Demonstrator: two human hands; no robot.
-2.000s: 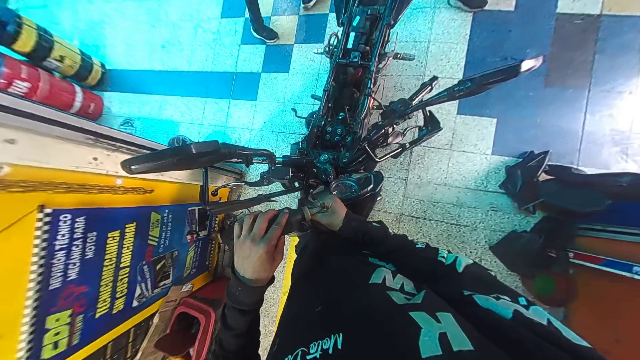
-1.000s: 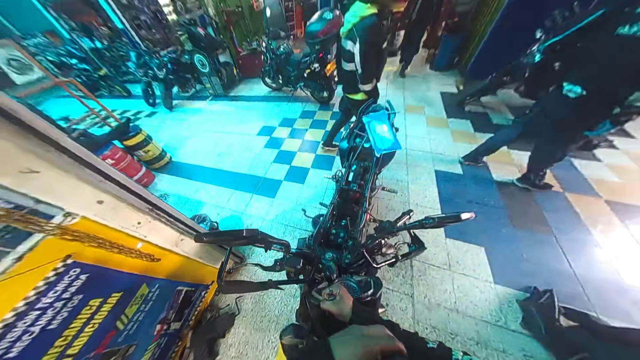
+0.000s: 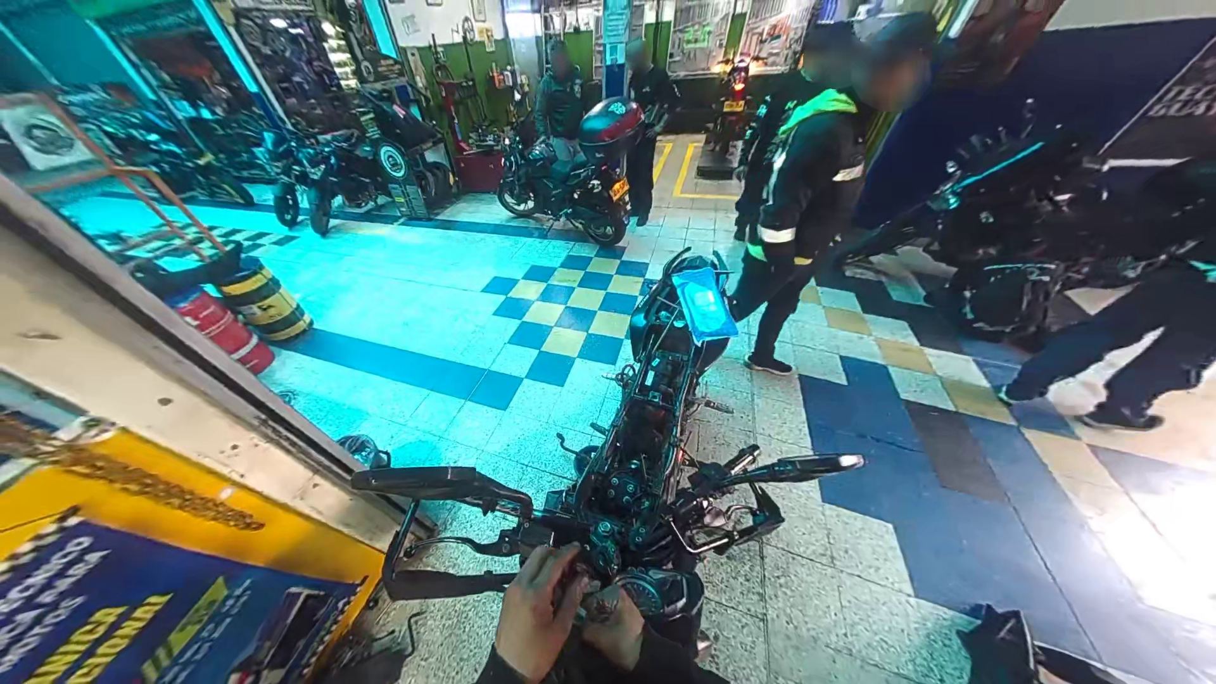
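A motorcycle with its seat and tank area uncovered stands in front of me, its front end nearest. My left hand and my right hand are close together at the instrument cluster, fingers bent around a small part I cannot make out. Left of them are the handlebar grip and one mirror; the other mirror extends to the right. On the tail lies a blue packet.
A person stands right of the tail, and another person is at far right. A parked motorcycle stands behind. Painted drums and a yellow-framed banner are on the left. A dark object lies lower right.
The view has tilted up, showing more of the workshop. My left hand, at the dark part by the cluster two seconds ago, is now close beside my right hand.
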